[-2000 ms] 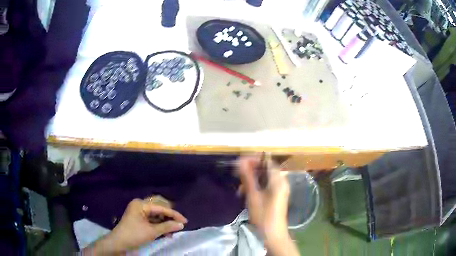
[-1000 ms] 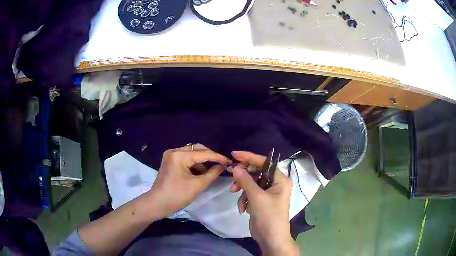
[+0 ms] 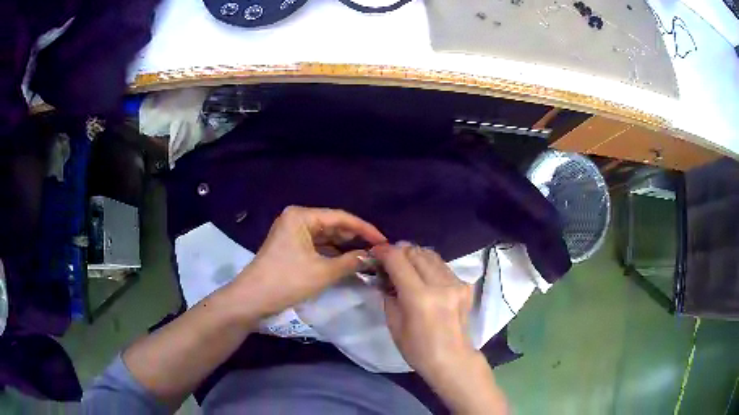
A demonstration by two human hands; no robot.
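The dark purple garment [image 3: 340, 182] lies over my lap, with its white lining [image 3: 348, 328] showing along the near edge. Two round silvery buttons sit on the purple cloth at the left, one [image 3: 203, 189] facing up and one [image 3: 241, 216] seen at a slant. My left hand [image 3: 312, 255] pinches the garment's edge between thumb and fingers. My right hand [image 3: 421, 296] meets it there, fingertips closed together at the same spot. What lies between the right fingertips is too small to tell. The right palm is turned down and hidden.
The white table's front edge [image 3: 365, 74] carries a yellow tape strip. A dark button dish [image 3: 253, 11] and a grey-beige mat [image 3: 551, 40] with small dark buttons are on top. A wire-mesh wastebasket [image 3: 579, 207] stands right, a blue crate [image 3: 58, 235] left.
The view has tipped down from the table to the lap. My right hand has come from near the table edge to my left hand and turned over, hiding the snips seen in its palm.
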